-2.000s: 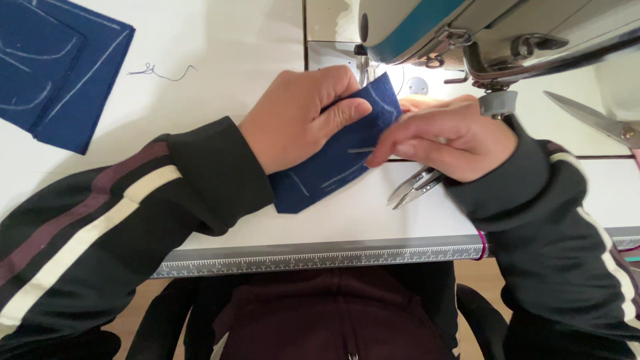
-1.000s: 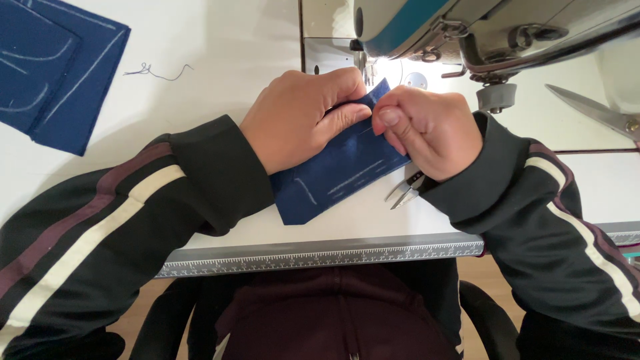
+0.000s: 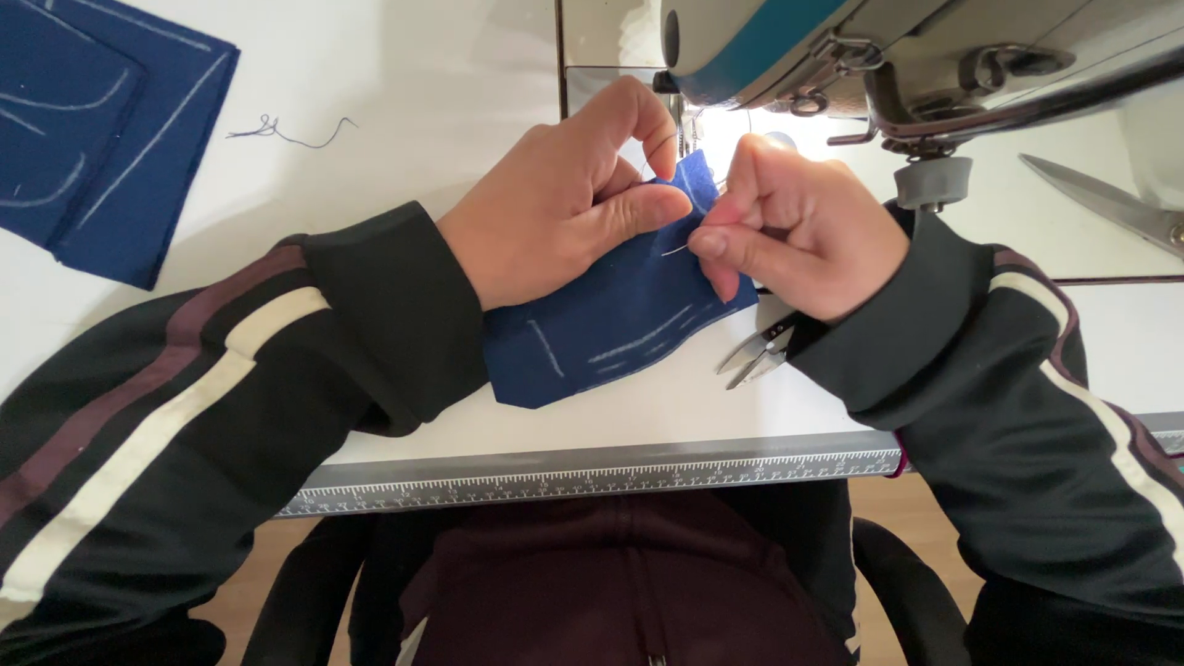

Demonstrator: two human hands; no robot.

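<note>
A dark blue piece of fabric [image 3: 610, 314] with white chalk lines lies before the sewing machine [image 3: 786, 55]. My left hand [image 3: 573, 194] grips its upper edge between thumb and fingers. A thin light strand, thread or a needle [image 3: 675, 250], sticks out to the left from the fingertips of my right hand [image 3: 795, 231], which pinch together over the fabric's right part. Which of the two it is, I cannot tell. Thread snips [image 3: 757, 353] lie with their blades apart below my right hand, their handle end hidden under the sleeve.
More chalk-marked blue fabric [image 3: 176, 139] lies at the upper left, near a loose dark thread [image 3: 305, 139]. Large metal scissors [image 3: 1110, 199] are at the right, beyond the knee-lift-like round grey part [image 3: 932, 183] of the machine. A measuring scale [image 3: 592, 481] runs along the table's front edge.
My right hand has shifted off the fabric's upper corner, slightly down and right. The thin strand at its fingertips shows now. My left hand still holds the fabric, its index finger more raised.
</note>
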